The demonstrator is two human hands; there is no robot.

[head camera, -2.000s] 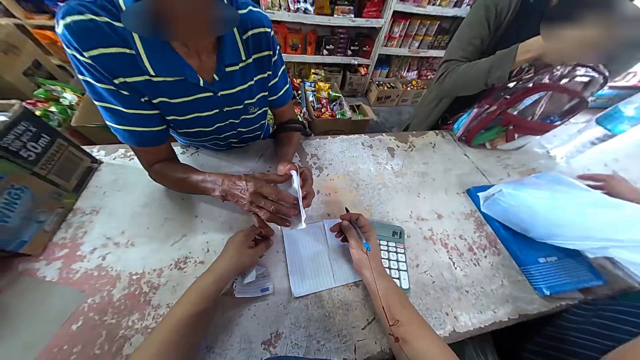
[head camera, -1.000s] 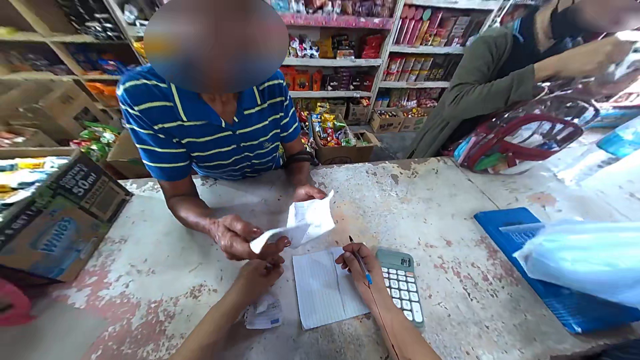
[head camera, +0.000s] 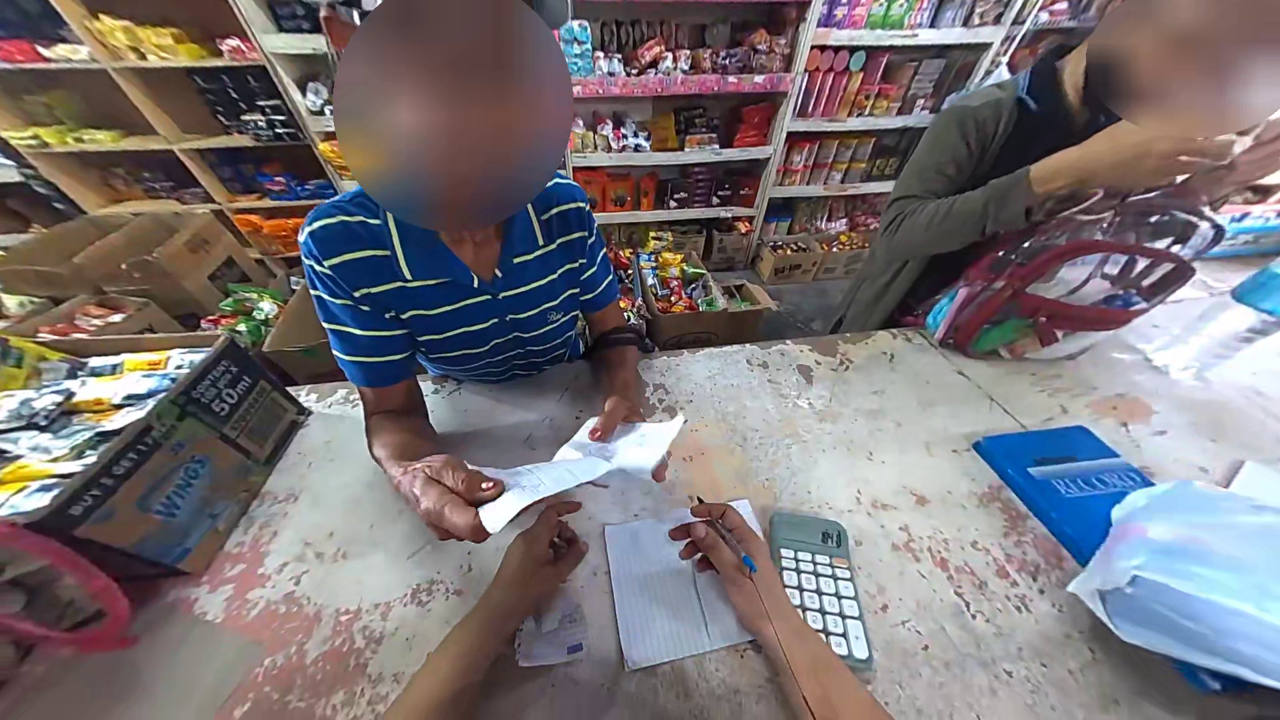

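Note:
My right hand (head camera: 722, 560) holds a blue-capped ballpoint pen (head camera: 738, 548) above a lined paper notebook (head camera: 655, 600). Right beside the notebook lies a grey-green calculator (head camera: 822, 590) with white keys. My left hand (head camera: 540, 555) rests by the notebook's left side, fingers loosely curled, with nothing seen in it. Just below that hand is a small bundle of paper, perhaps banknotes (head camera: 552, 635). Across the counter a person in a blue striped shirt holds an unfolded white paper sheet (head camera: 560, 475) in both hands, close to my left hand.
The worn, paint-chipped counter (head camera: 900, 450) spans the view. An open carton of sachets (head camera: 170, 500) stands at left. On the right lie a blue record book (head camera: 1060, 480) and a pale plastic bag (head camera: 1190, 580). Another person handles a clear, red-trimmed bag (head camera: 1060, 290). Stocked shelves stand behind.
The person opposite has opened out the white paper, which was folded upright between their hands two seconds ago. My hands stay near the notebook, the pen still in my right one.

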